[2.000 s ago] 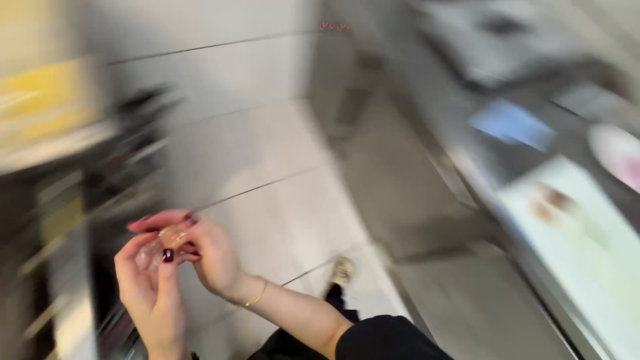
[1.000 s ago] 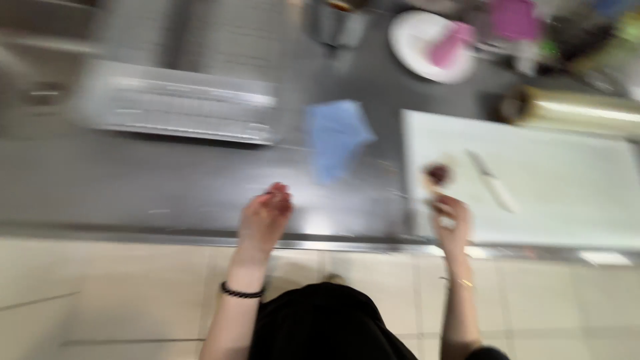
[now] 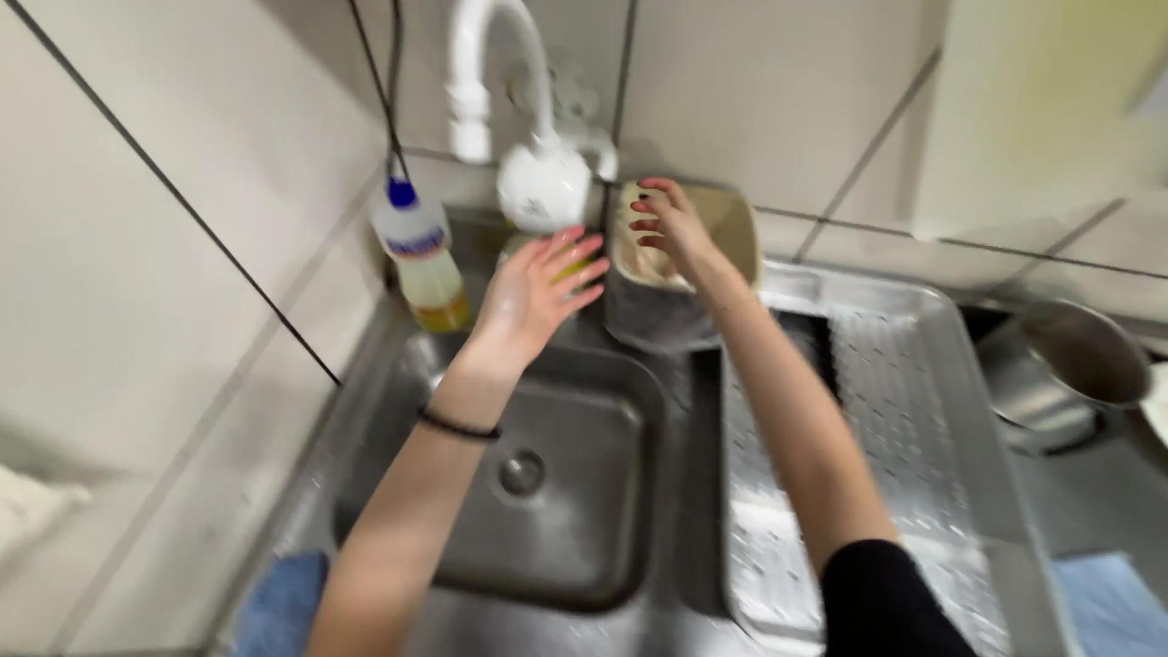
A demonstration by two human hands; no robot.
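Note:
My left hand [image 3: 538,297] is spread, palm partly up, above the back of a stainless steel sink basin [image 3: 547,538], just below the white body of an electric faucet [image 3: 545,185]. Nothing is in it. My right hand [image 3: 671,224] reaches over a beige bin [image 3: 735,228] with a liner, its fingers apart and curved, holding nothing that I can see. Pale scraps [image 3: 648,260] lie in the bin below these fingers. A plastic bottle with a blue cap [image 3: 424,260] stands left of my left hand. A yellow thing is partly hidden behind the left fingers.
A perforated metal draining tray [image 3: 903,438] lies right of the basin. Farther right is a metal pot [image 3: 1063,365]. One blue cloth [image 3: 283,602] is at the lower left, another blue cloth [image 3: 1109,602] at the lower right. Tiled walls close off the back and left.
The view has swung from the counter with the white cutting board to the sink. My right hand, near a small dark item by the board a second ago, is now over the bin with fingers apart.

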